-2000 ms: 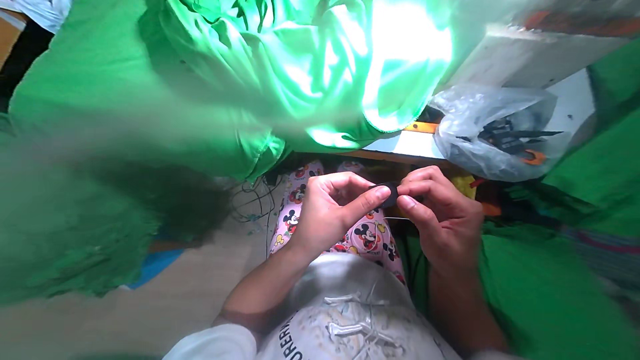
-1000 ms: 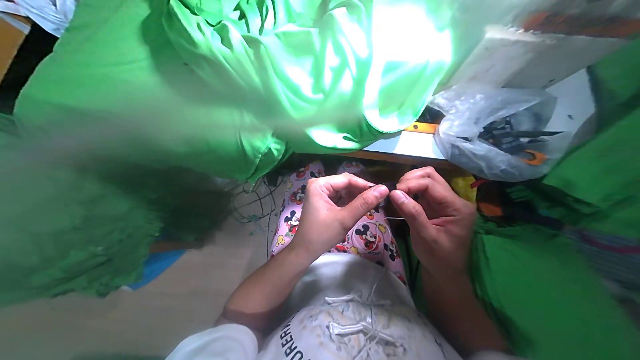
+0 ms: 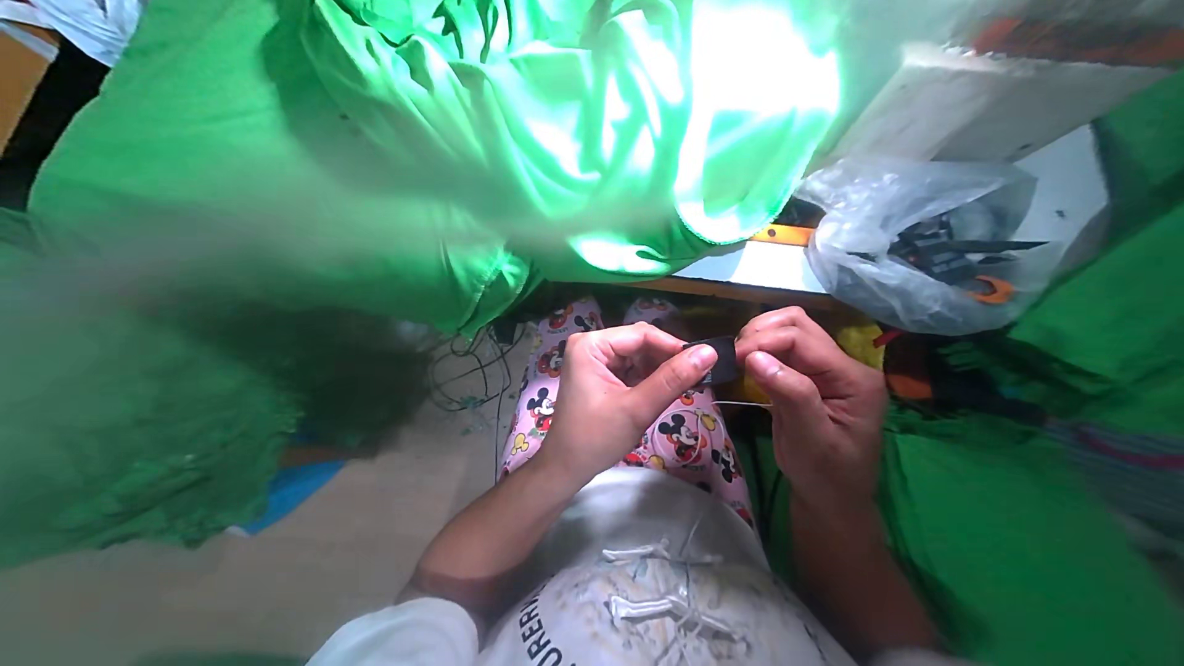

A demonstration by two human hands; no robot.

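Note:
Between thumb and index finger, my left hand (image 3: pixel 624 393) pinches a small flat black piece (image 3: pixel 718 361), whose material I cannot tell. The fingertips of my right hand (image 3: pixel 809 398) are closed together at the piece's right edge; whether they grip it or something thin is too small to tell. A thin pale strand (image 3: pixel 740 403) runs left from below my right thumb. Both hands are above my lap, over pink printed trousers (image 3: pixel 682 435).
Green fabric (image 3: pixel 555 120) is heaped over the white table (image 3: pixel 731 265) ahead. A clear plastic bag (image 3: pixel 925 250) with dark and orange-handled items lies on the right. More green cloth (image 3: pixel 999 536) hangs at lower right. Cables (image 3: pixel 472 375) lie on the floor.
The black piece, mostly hidden by my fingers one second ago, shows more between my hands. My hands have stayed in about the same place.

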